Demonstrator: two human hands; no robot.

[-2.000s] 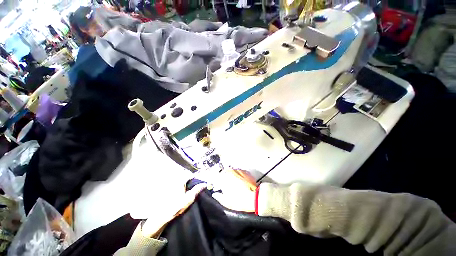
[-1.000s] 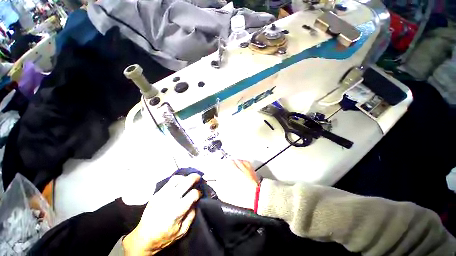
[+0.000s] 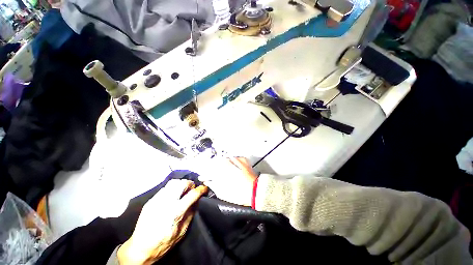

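A black garment piece (image 3: 207, 233) lies over the table's front edge, its bluish-edged top at the needle end of the white lockstitch machine (image 3: 171, 88). My left hand (image 3: 163, 220) lies on the cloth, fingers bent, gripping it near its top edge. My right hand (image 3: 231, 178) is beside it at the right, under the needle end, washed out by glare; its fingertips are hard to see and seem to be on the cloth. The needle and presser foot are lost in the glare.
Black-handled scissors (image 3: 301, 116) lie on the bed beneath the arm. A grey garment heap (image 3: 140, 26) lies behind the machine, black cloth (image 3: 57, 103) at the left. A clear plastic bag (image 3: 21, 227) is at the lower left. More black cloth (image 3: 415, 140) is at the right.
The view has shifted, so the machine sits further left and higher. My left hand has moved from the cloth's edge to lie flatter over it, and more cloth spreads left of it.
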